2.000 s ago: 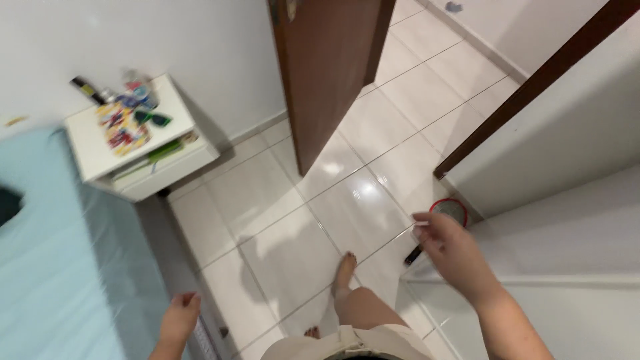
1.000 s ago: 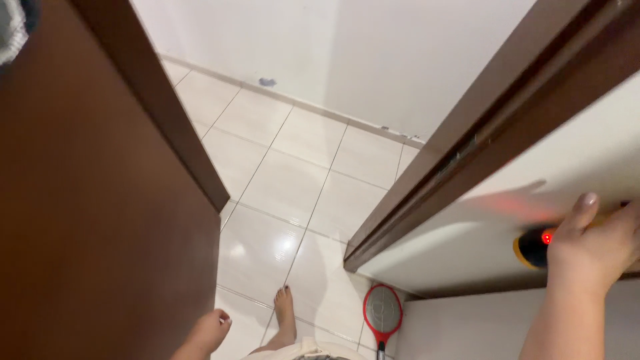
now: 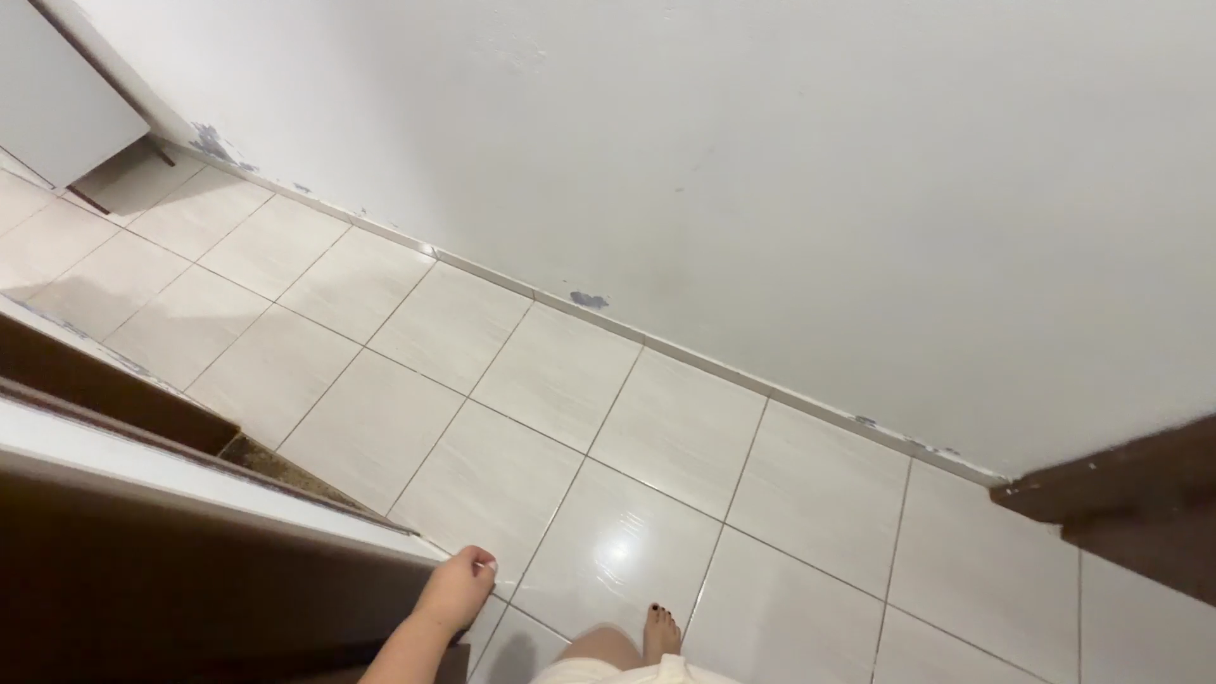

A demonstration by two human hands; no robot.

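Note:
My left hand (image 3: 458, 587) is low in the view, left of centre, with its fingers curled inward and nothing visible in them. It is beside the end of a dark brown wooden door frame (image 3: 190, 570); whether it touches the frame cannot be told. My right hand is out of view. One bare foot (image 3: 662, 632) with dark toenails stands on the glossy floor tiles (image 3: 532, 418), below pale shorts (image 3: 608, 670).
A white wall (image 3: 760, 190) with a low tile skirting (image 3: 703, 366) and peeling paint patches runs across the passage. At the upper left stands a white cabinet (image 3: 66, 95). Another dark wooden door frame (image 3: 1140, 503) is at the right. A stone threshold (image 3: 285, 465) lies at the left.
The view has moved through the doorway into the passage. My right hand, earlier at a black and yellow object with a red light, has left the view, as has the red racket on the floor.

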